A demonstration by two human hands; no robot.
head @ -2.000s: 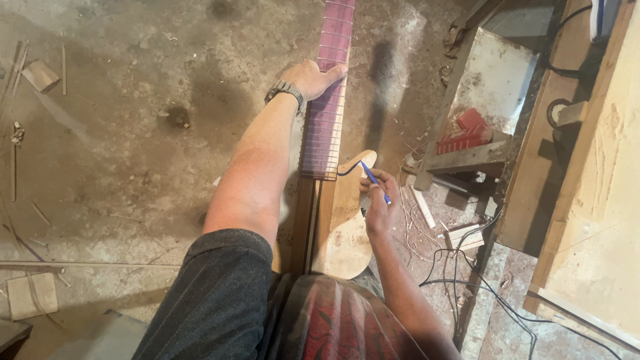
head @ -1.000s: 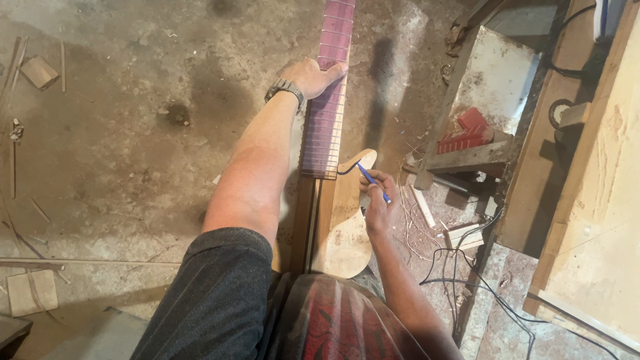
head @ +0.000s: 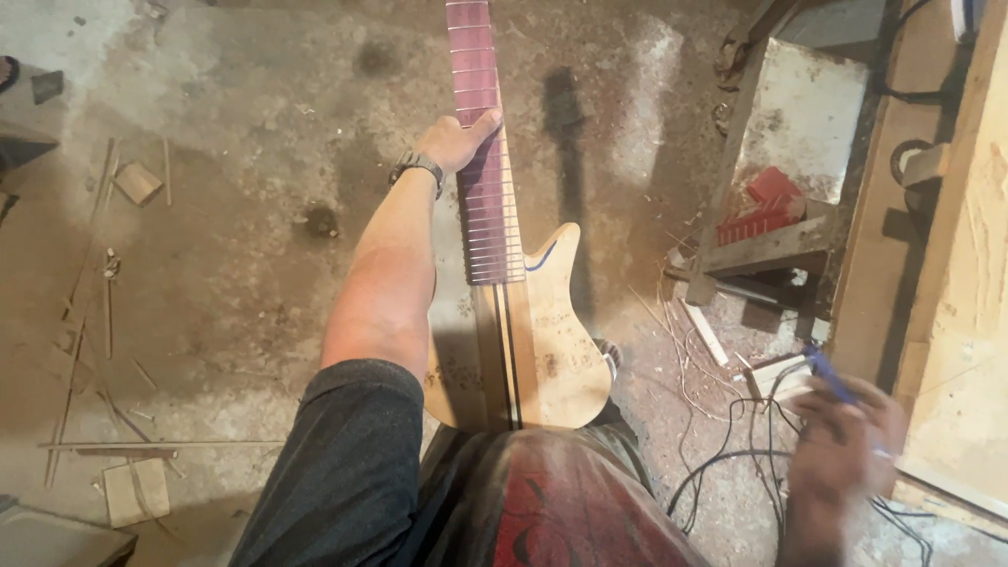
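Observation:
My left hand (head: 461,142), with a watch at the wrist, grips the neck of a wooden electric guitar or bass, its thumb across the purplish fretted fingerboard (head: 487,228). The pale wooden body (head: 563,339) with a striped centre stands between my legs, the neck pointing away from me. A blue curved line (head: 542,258) marks the inner edge of the right horn. Off to the right, my right hand (head: 846,433) is blurred and holds a blue pen (head: 831,376), apart from the instrument. My left arm covers part of the body's left side.
At the right stand a wooden bench (head: 965,299) and a frame with a red object (head: 768,205). Black cables (head: 732,457) and wood offcuts (head: 703,332) lie on the floor below. Thin strips and a square wood piece (head: 136,492) lie at the left.
My right hand has moved away from the horn to the right, still with the blue pen. The left hand keeps its hold on the neck.

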